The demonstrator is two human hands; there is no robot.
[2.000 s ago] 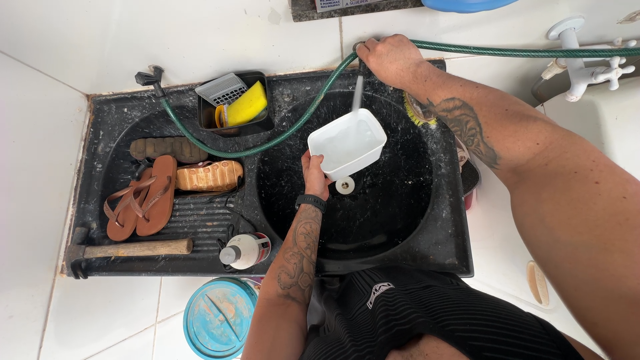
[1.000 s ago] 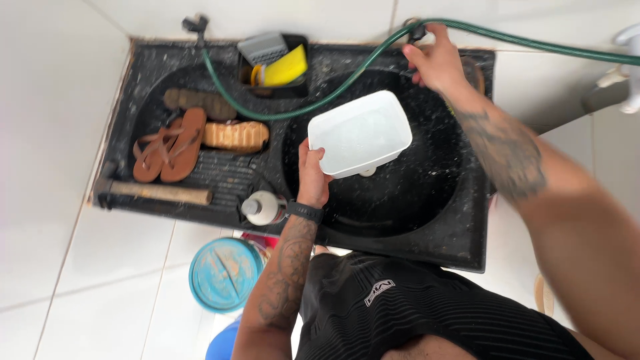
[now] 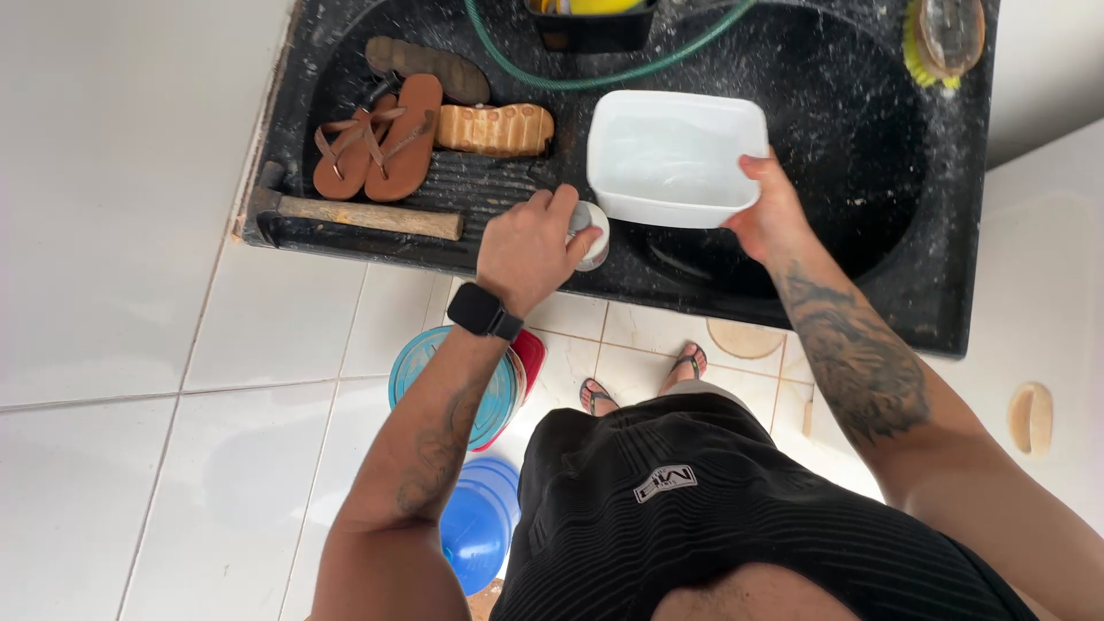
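Note:
My right hand grips the right end of a white plastic tub, its thumb over the rim; clear liquid seems to lie inside. The tub is above the middle of the black speckled sink. My left hand, with a watch at the wrist, has its fingers round the grey cap of a white bottle on the sink's front ledge, just left of the tub. Most of the bottle's body is hidden below its top.
Brown flip-flops, a tan sole-shaped piece, a dark one and a hammer lie on the ribbed left side. A green hose curves behind. A scrub brush sits at back right. Lidded buckets stand below.
My right hand has left the hose and now holds the tub, which my left hand held before. My left hand has moved to the bottle's cap. The view has shifted.

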